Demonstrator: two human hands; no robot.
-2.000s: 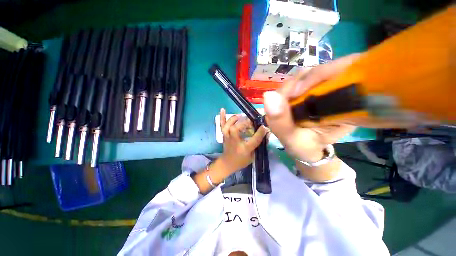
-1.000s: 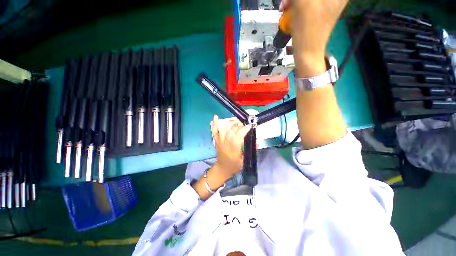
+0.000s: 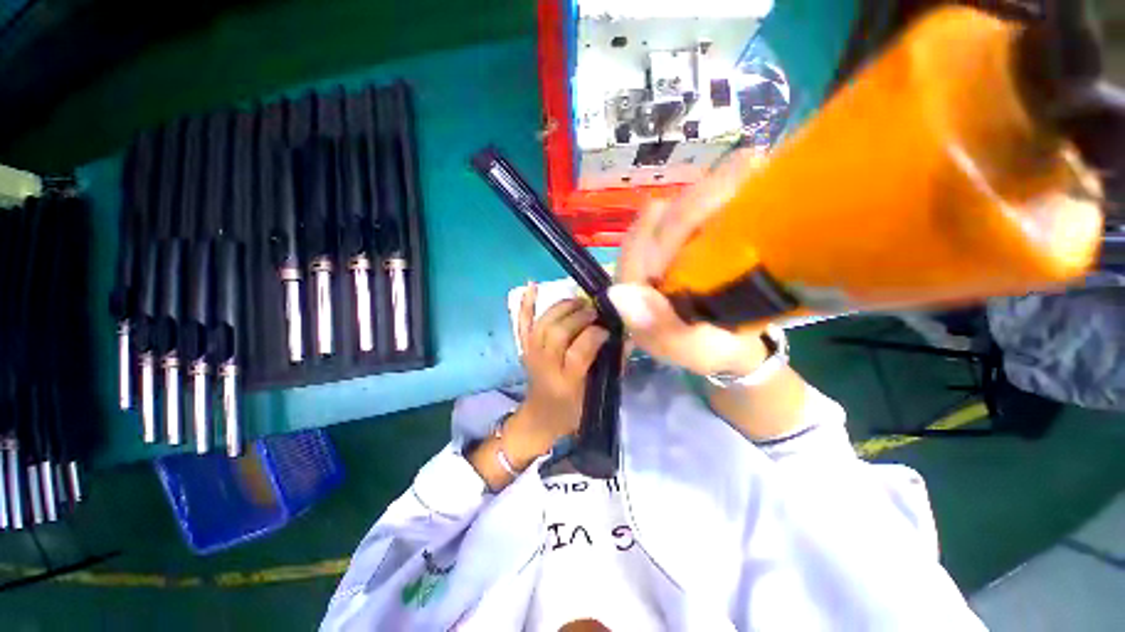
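The black tripod assembly (image 3: 539,227) lies in front of me, one leg pointing up-left and one down toward my body. My left hand (image 3: 561,352) grips it beside the hub, over the white fixture plate (image 3: 518,309). My right hand (image 3: 691,278) holds the orange electric screwdriver (image 3: 864,173), which lies large and close to the camera. My right fingertips are at the hub. The screwdriver tip, the screw and the third leg are hidden by my right hand and the tool.
The white screw feeder (image 3: 654,105) stands in its red base (image 3: 555,136) behind the work, a clear plastic bag (image 3: 761,96) beside it. A foam tray (image 3: 426,296) with black units and silver tubes is at left, more units far left. A blue basket (image 3: 253,494) is below the bench.
My right hand has come back from the feeder to the tripod hub with the screwdriver. The tool now covers the right side of the view. My left hand stays on the tripod.
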